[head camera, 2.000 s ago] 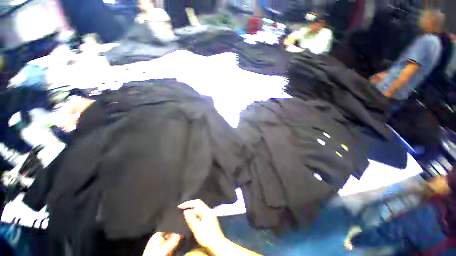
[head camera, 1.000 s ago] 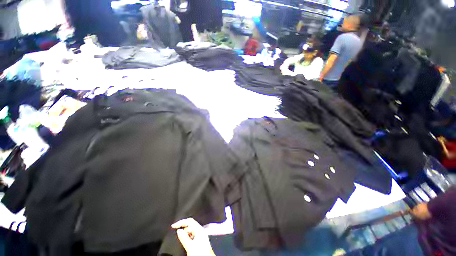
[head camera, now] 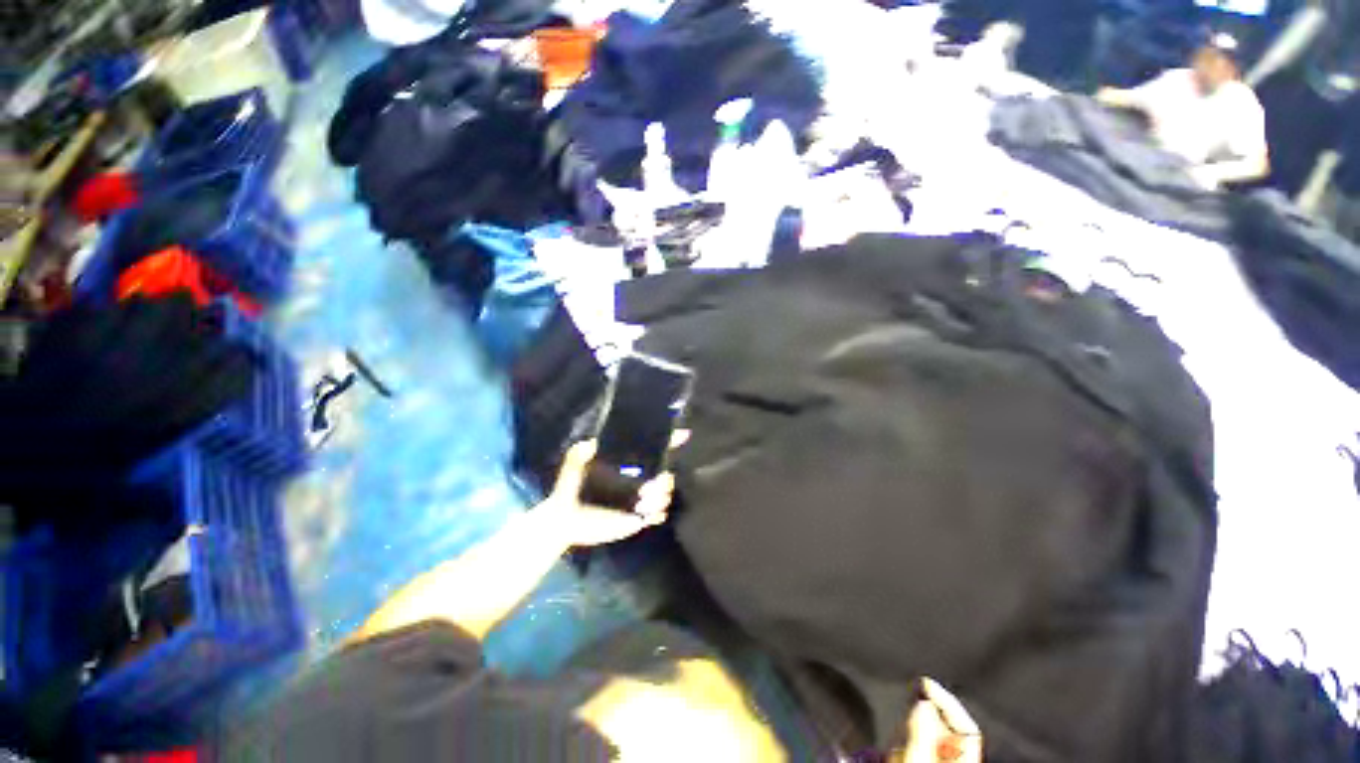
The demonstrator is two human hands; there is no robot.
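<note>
A black jacket (head camera: 925,477) lies spread on the white table, its collar end away from me. My left hand (head camera: 604,514) holds a dark smartphone (head camera: 641,425) with a light rim, over the jacket's left edge and the floor beside it. My right hand (head camera: 943,726) is small and cut off at the bottom edge, at the jacket's lower edge. Whether its fingers grip the cloth cannot be told.
Blue plastic crates (head camera: 246,552) with dark cloth stand at the left beside the blue floor (head camera: 395,462). White bottles (head camera: 656,164) stand beyond the jacket. Dark garments (head camera: 463,134) are piled behind. A person (head camera: 1216,112) is at the upper right.
The view has swung left to the floor and crates. My left hand now shows with a smartphone in it. The neighbouring jacket with pale buttons has left the view.
</note>
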